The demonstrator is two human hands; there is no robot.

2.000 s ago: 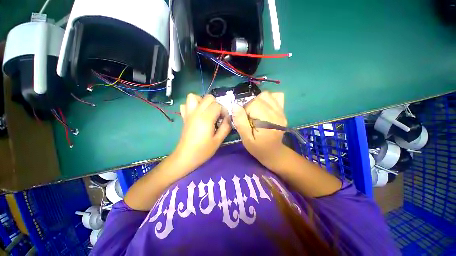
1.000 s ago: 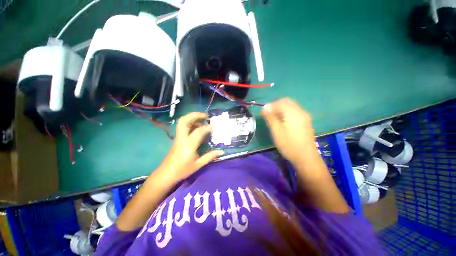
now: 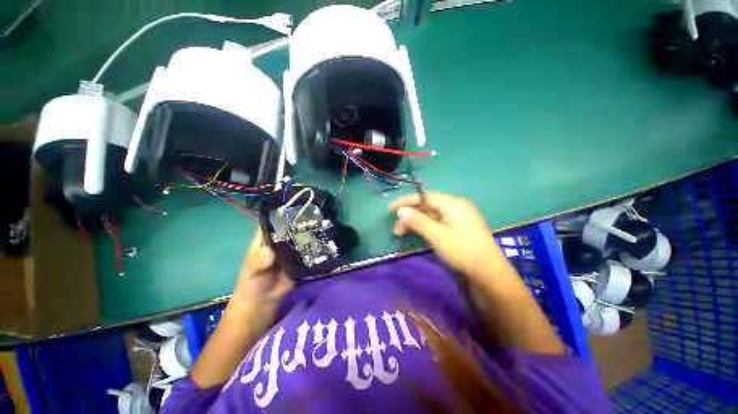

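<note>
My left hand (image 3: 257, 265) holds the black lens module (image 3: 283, 263) by its left side at the bench's front edge. The module's circuit board (image 3: 307, 234) faces up, with a pale looped lead on top. My right hand (image 3: 445, 230) is apart from the module, to its right. A slim dark tool like tweezers (image 3: 420, 191) sticks up from its fingers near the end of a red lead. The nearest camera housing (image 3: 344, 32) lies beyond, its cavity toward me. Red, blue and dark wire leads (image 3: 388, 149) spread from it. The tool's rear part is hidden.
Two more white-and-black housings (image 3: 212, 77) (image 3: 61, 119) lie to the left, with a white cable (image 3: 154, 23) behind. A cardboard box (image 3: 57, 251) is at far left. Another unit (image 3: 708, 36) sits at far right. Blue crates (image 3: 553, 271) with camera units (image 3: 619, 279) are below the edge.
My left hand has moved left and tilted the module, so its board shows clearly. My right hand has left the module and now stands right of it, near the lead ends.
</note>
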